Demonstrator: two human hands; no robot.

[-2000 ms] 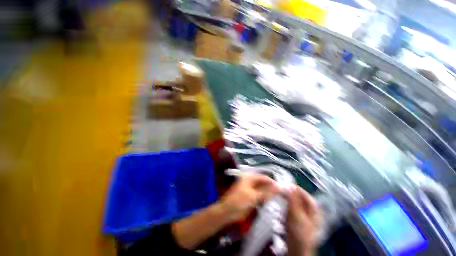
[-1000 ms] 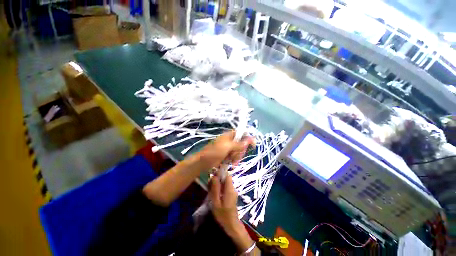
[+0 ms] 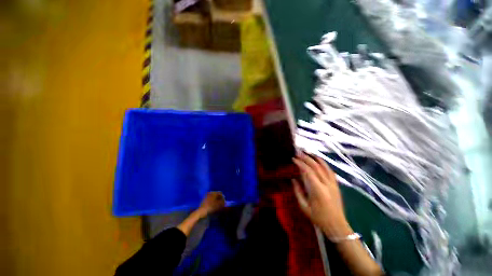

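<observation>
A large blue plastic bin [image 3: 162,161] stands at the left, beside the bench. My left hand [image 3: 214,200] is small, with its fingers curled over the bin's near rim. My right hand [image 3: 318,188] lies open, palm down, at the bench edge, with its fingertips beside the nearest cable ends. A large loose pile of white cable assemblies [image 3: 377,118] lies on the dark green mat to the right. More white leads run down toward the lower right. No cable bundle can be made out in either hand.
Cardboard boxes [image 3: 216,27] stand on the floor at the top, near a yellow cloth-like item [image 3: 256,64]. Red material [image 3: 296,232] is along the bench's near side. Clear plastic bags [image 3: 421,43] lie beyond the pile.
The view has turned left and down onto the bin. My hands, earlier together on a white cable bundle, are now apart: left at the bin, right at the bench edge. The tester is out of view.
</observation>
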